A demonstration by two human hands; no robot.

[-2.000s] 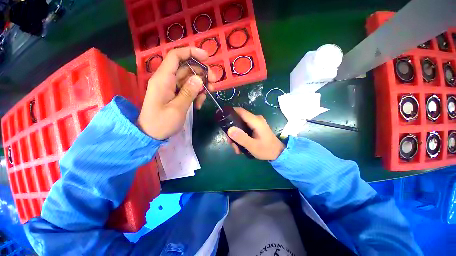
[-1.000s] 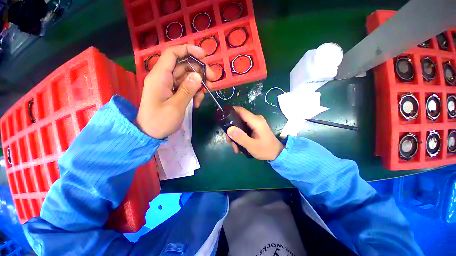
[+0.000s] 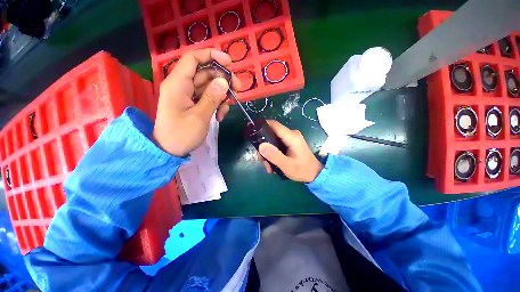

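Note:
My left hand (image 3: pixel 191 102) holds a thin shiny metal ring (image 3: pixel 221 71) with an angular edge between thumb and fingers, above the near edge of a red foam tray (image 3: pixel 296 63). Fingers cover part of the ring. My right hand (image 3: pixel 292 155) is closed around the thick black handle of a driver-type tool (image 3: pixel 263 136). Its thin silver shaft points up and left to the ring; its tip is hidden at my left fingers. A thin pale ring (image 3: pixel 313 109) lies on the green bench, with another ring (image 3: pixel 258 104) beside the tray.
A tall red foam stack (image 3: pixel 114 85) stands at left with white paper (image 3: pixel 204 171) beside it. Right of my hands are a white bottle (image 3: pixel 374 61), crumpled white wipe (image 3: pixel 343 120), slim dark stick (image 3: pixel 379 141), grey post (image 3: pixel 450 43) and a red tray of round parts (image 3: pixel 441 131).
My left hand has shifted slightly left with the ring, which is tilted more edge-on. My right hand and the tool have hardly moved.

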